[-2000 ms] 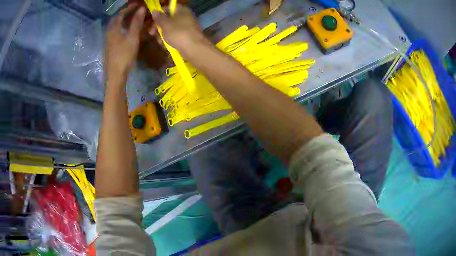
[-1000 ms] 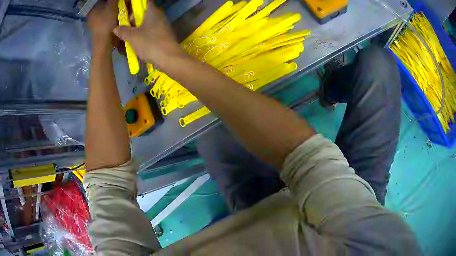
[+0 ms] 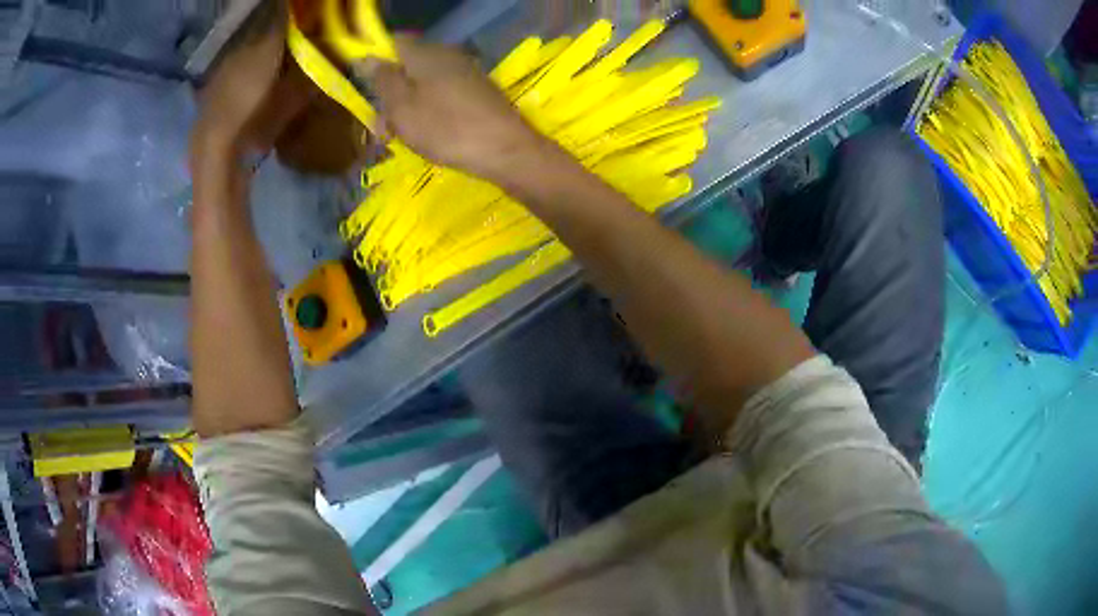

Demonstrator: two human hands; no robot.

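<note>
Yellow strips lie in a loose pile [image 3: 542, 169] on the grey metal table [image 3: 771, 132], their looped ends towards the left. My right hand [image 3: 434, 102] is at the upper left of the pile, blurred, with its fingers on yellow strips [image 3: 323, 75] at the fixture. My left hand [image 3: 247, 90] is at the fixture's left side, near the top edge of the picture; its fingers are partly hidden and I cannot tell if they hold a strip. One strip [image 3: 494, 292] lies apart along the table's front edge.
Orange-yellow button boxes stand left [image 3: 330, 313] and right [image 3: 753, 34] of the pile. A blue bin [image 3: 978, 247] of yellow strips is at the right. Clear plastic sheet [image 3: 120, 205] is left of the table. Red material in clear bag [image 3: 163, 535] is at lower left. My legs are under the table edge.
Since one second ago my right hand has moved right and its strips slant differently. My left hand stays at the fixture. The view has shifted, showing more of the right button box.
</note>
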